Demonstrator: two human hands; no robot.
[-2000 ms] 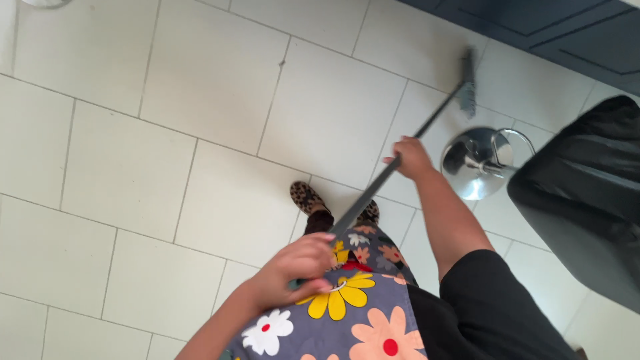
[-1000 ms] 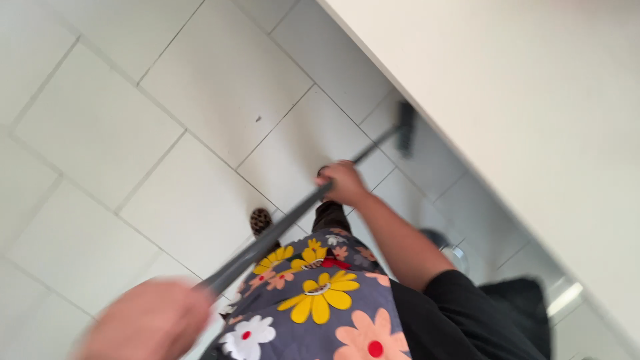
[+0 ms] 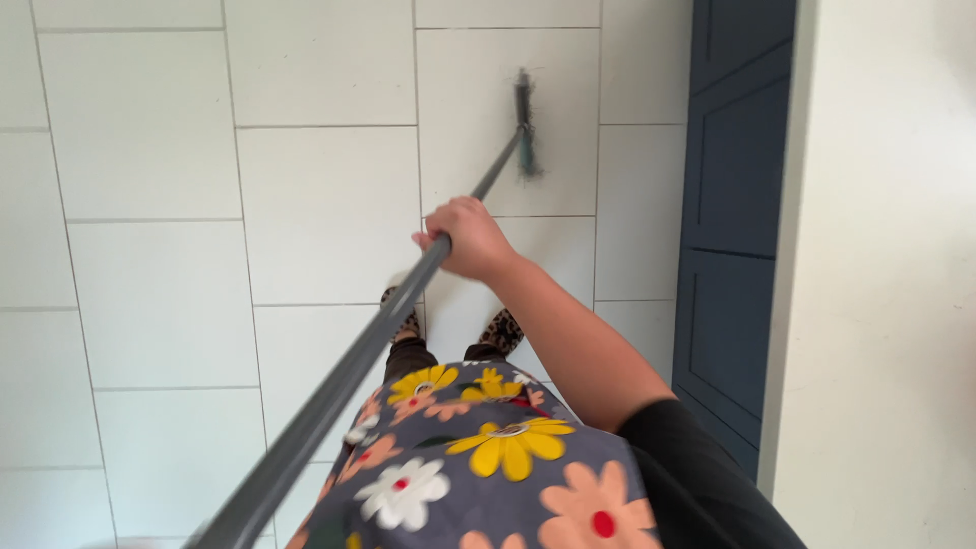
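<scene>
My right hand (image 3: 471,238) is closed around the grey handle of a broom (image 3: 358,358), about midway along the part that shows. The handle slants from the lower left corner up to the broom head (image 3: 524,130), whose dark and teal bristles lie on the white floor tiles, blurred, with bits of debris around them. My left hand is out of the frame, apart from a possible faint blur at the bottom left edge that I cannot make out.
Dark blue cabinet fronts (image 3: 732,168) stand along the right, beneath a pale countertop (image 3: 877,274). White tiles (image 3: 160,305) run across the left. Leopard-print shoes (image 3: 503,332) are below my right hand, and a floral apron (image 3: 503,488) covers my front.
The view has turned strongly. My left hand, on the handle in the earlier frames, has dropped out of sight. The metal base and black bin seen two seconds ago no longer show.
</scene>
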